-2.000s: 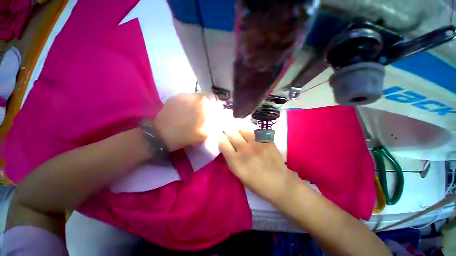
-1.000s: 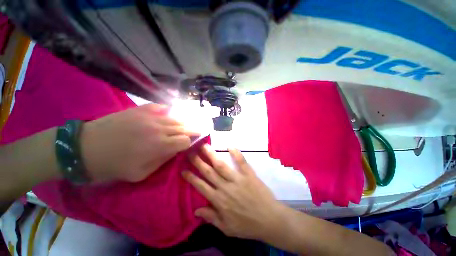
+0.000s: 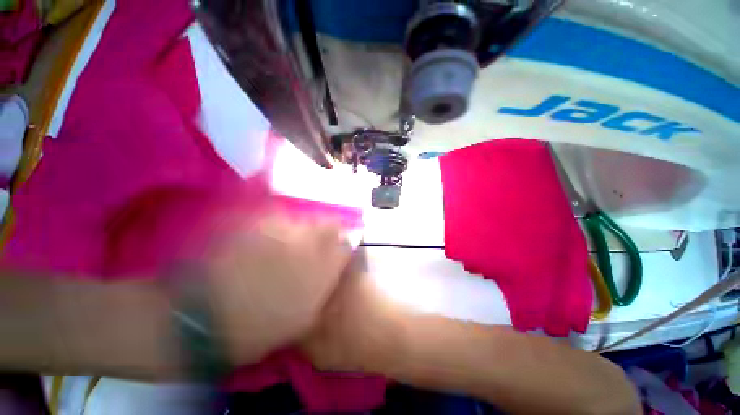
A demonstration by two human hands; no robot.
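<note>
A bright pink fabric panel lies over the left of the table and runs up to the glare under the sewing machine head. My left hand, blurred, with a dark bangle at the wrist, is at the panel's edge just below the glare; a pink edge shows above its fingers. My right hand is partly behind my left hand; its fingers are hidden. More pink fabric hangs below the hands. The needle area is washed out by light.
Small pink pieces lie right of the needle area. Scissors with green and yellow handles lie beside them. A tension knob sits on the machine face. A brown, yellow-edged extension is at left, and a bin with fabric scraps is at lower right.
The hands came from the needle area towards the front edge, and my left hand now crosses over my right. The fabric near them has shifted. The camera view has also moved.
</note>
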